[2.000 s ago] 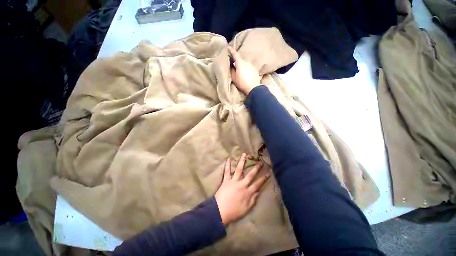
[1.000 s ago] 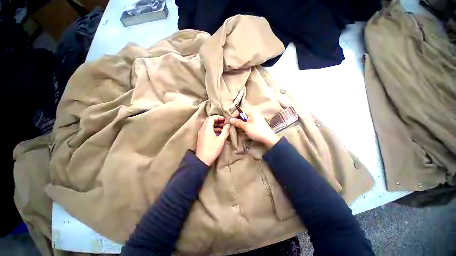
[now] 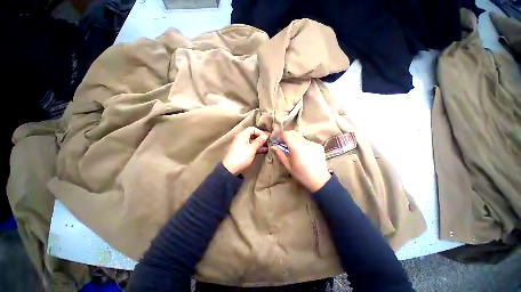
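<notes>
A tan jacket (image 3: 171, 148) lies spread and wrinkled across the table, its folded collar part (image 3: 308, 51) raised toward the far side. My left hand (image 3: 247, 150) pinches the jacket fabric near the middle of the front. My right hand (image 3: 305, 158) is beside it, closed around small blue-handled thread snips (image 3: 280, 147), whose tips are at the fabric between the hands. The snips are mostly hidden by my fingers. A plaid patch (image 3: 341, 145) shows to the right of my right hand.
The pale-blue tabletop (image 3: 394, 125) shows around the jacket. More tan jackets lie at the right (image 3: 471, 154) and hang at the left (image 3: 28, 188). A dark garment (image 3: 377, 40) lies at the far side, with a small metal box (image 3: 191, 3) at the top edge.
My right hand has come down from the collar and my left hand up from the lower front; they now meet at the middle. The collar has folded over, and the plaid patch is more exposed.
</notes>
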